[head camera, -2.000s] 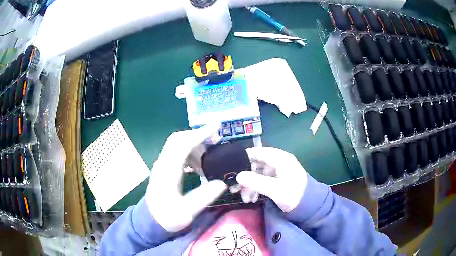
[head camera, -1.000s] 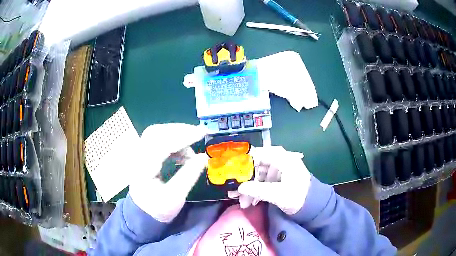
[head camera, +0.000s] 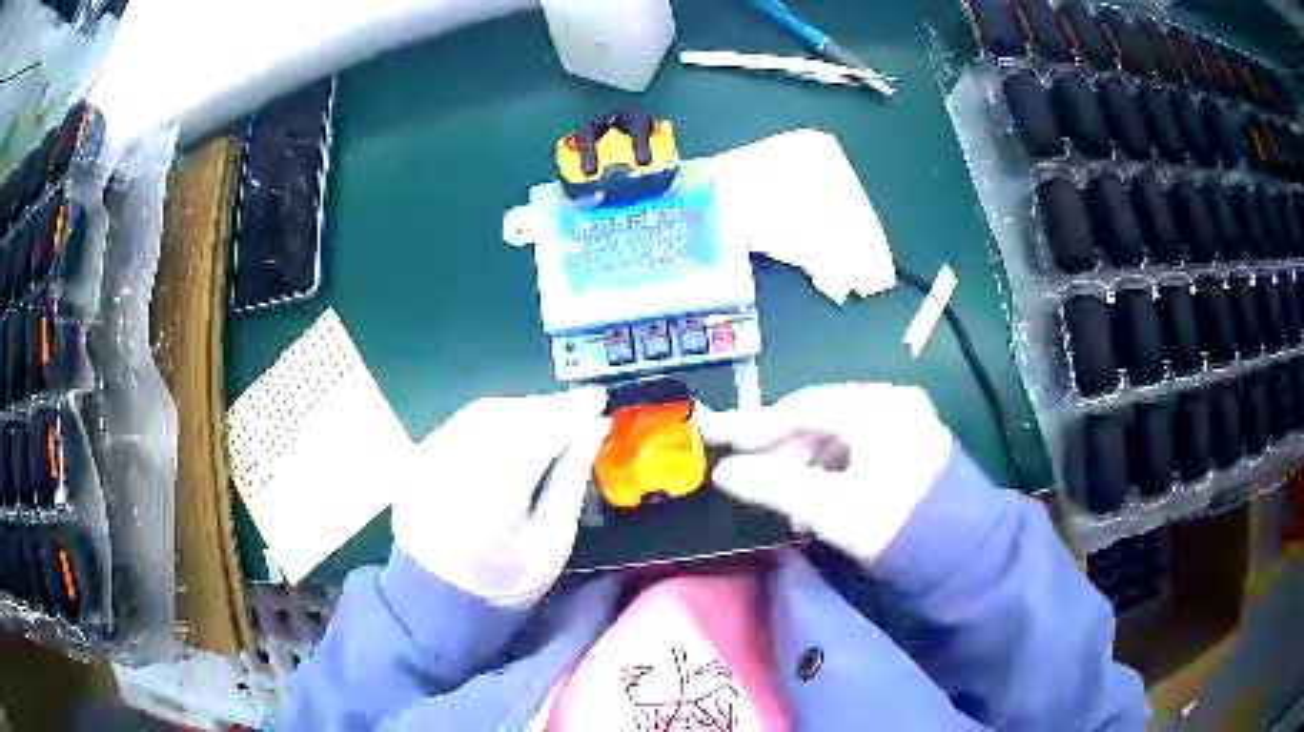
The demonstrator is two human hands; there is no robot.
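The open charging case (head camera: 652, 455), orange inside with a black rim, is at the near side of the light blue tester (head camera: 644, 303). My left hand (head camera: 494, 493), white-gloved, grips its left edge. My right hand (head camera: 844, 461), also gloved, has its fingertips on its right edge. The fingers partly hide the case's sides. The tester's blue screen is lit with white text. A row of buttons, one red, faces me. The yellow and black test cradle (head camera: 616, 152) at the tester's far edge holds two black earbuds.
Clear trays of black cases stand at right (head camera: 1115, 336) and left (head camera: 122, 329). A dotted label sheet (head camera: 318, 443) and a dark panel (head camera: 283, 200) lie left. A white cloth (head camera: 815, 208), black cable, blue pen (head camera: 801, 26), pale tool and white bottle (head camera: 612, 36) lie right and behind.
The case was closed, then opened, and now shows its orange inside. My left hand has come in from the left onto the case. My right hand has shifted slightly up and right.
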